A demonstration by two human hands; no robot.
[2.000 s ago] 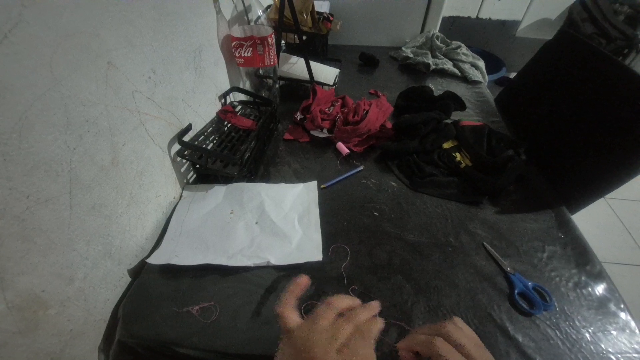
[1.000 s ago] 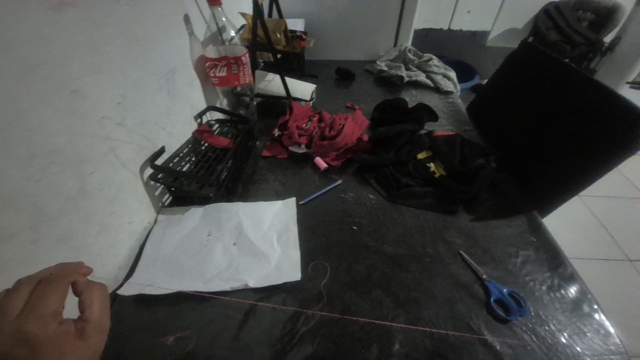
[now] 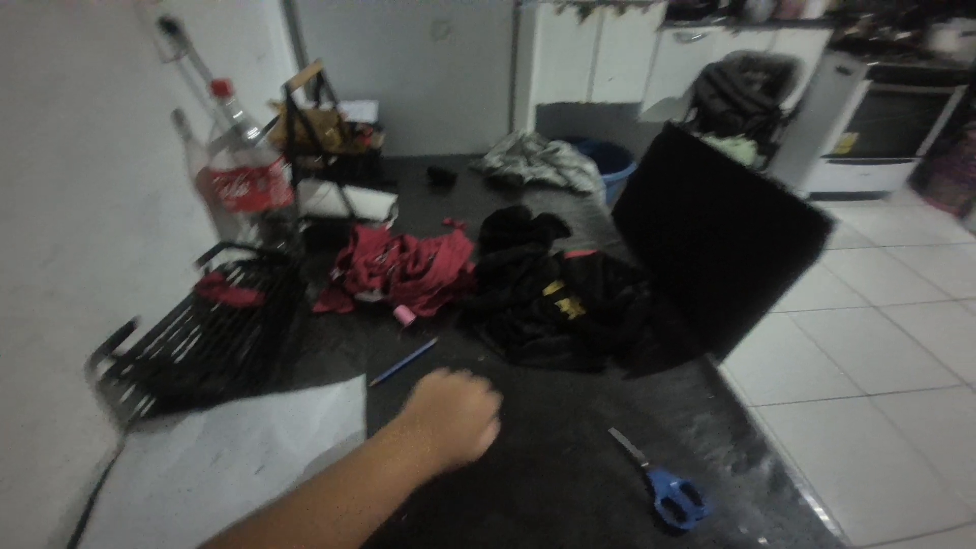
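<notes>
My left hand [image 3: 454, 419] reaches in from the bottom left over the black table, its fingers curled; blur hides whether they hold anything. My right hand is out of view. Beyond the left hand lies a blue pencil [image 3: 404, 361], with a small pink thread spool [image 3: 404, 316] past its tip, against a crumpled red cloth [image 3: 427, 267]. Beside that is a black garment [image 3: 534, 335] with a yellow mark. A creased white sheet of paper [image 3: 252, 450] lies left of the hand, partly under the forearm in view. Blue-handled scissors [image 3: 677, 499] rest to the right, blades slightly apart or closed, unclear.
Against the left wall are a black plastic basket [image 3: 191, 335] and a large Coca-Cola bottle [image 3: 252, 187]. A grey cloth [image 3: 537, 164] lies at the table's far end, near a blue bucket [image 3: 610, 164]. A black chair back [image 3: 717, 236] stands at the right edge.
My left hand has moved from the left edge to the middle of the table. The thread stretched across the table a second ago no longer shows. The view has shifted up and right.
</notes>
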